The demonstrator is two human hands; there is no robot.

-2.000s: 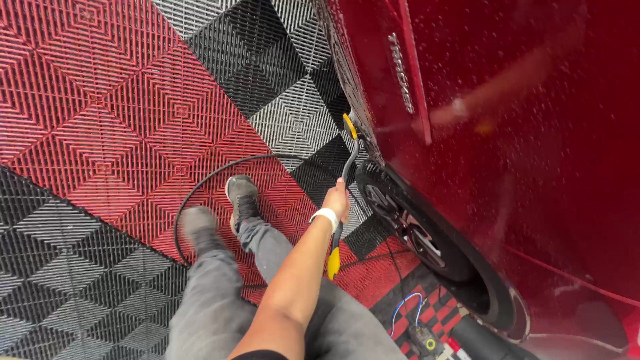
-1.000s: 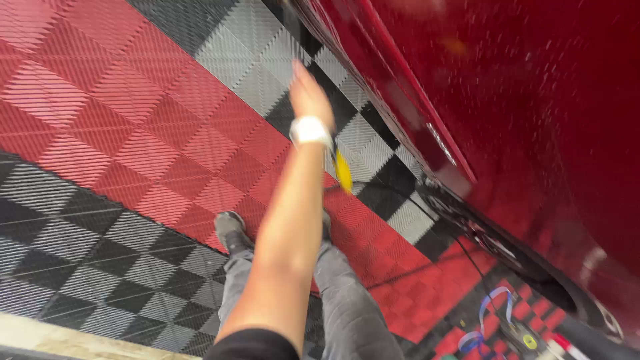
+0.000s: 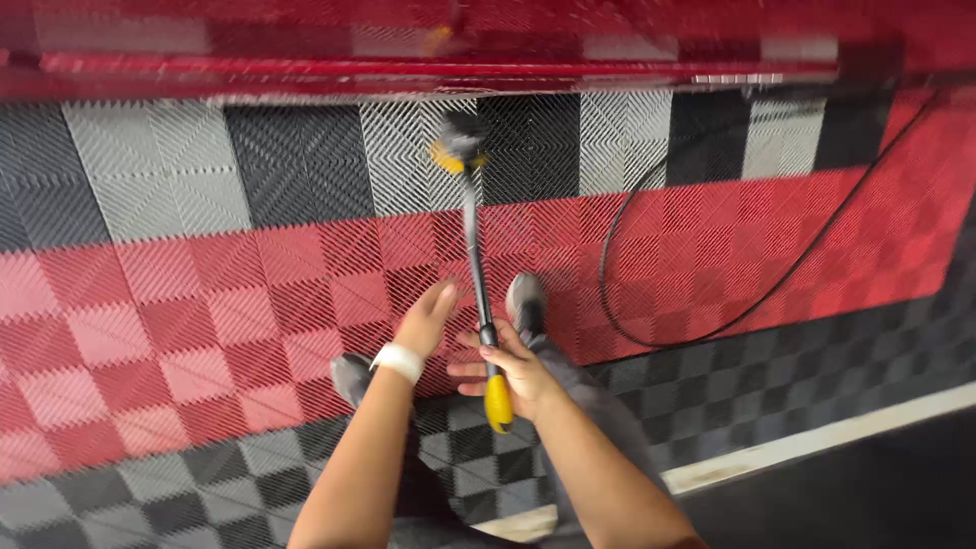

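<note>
A long-handled brush-like tool (image 3: 474, 259), with a grey-black shaft and a yellow grip end, stands out in front of me. Its blurred black-and-yellow head points toward the lower edge of the red vehicle body (image 3: 305, 72), over the floor tiles. My right hand (image 3: 522, 370) holds the shaft just above the yellow grip, thumb across it and other fingers partly spread. To the left of the shaft is my left hand (image 3: 423, 324), a white band on its wrist, fingers apart and holding nothing; it is near the shaft but no grip shows.
Ribbed red, black and grey floor tiles (image 3: 282, 305) lie underfoot. A black hose or cable (image 3: 801, 263) loops over them at the right. My shoes (image 3: 526, 297) stand between the hands and the vehicle. A pale strip (image 3: 823, 438) edges the tiles at lower right.
My left hand, which held the tool against the vehicle's side two seconds ago, is now off it, and my right hand has come into view holding it. The view has turned strongly.
</note>
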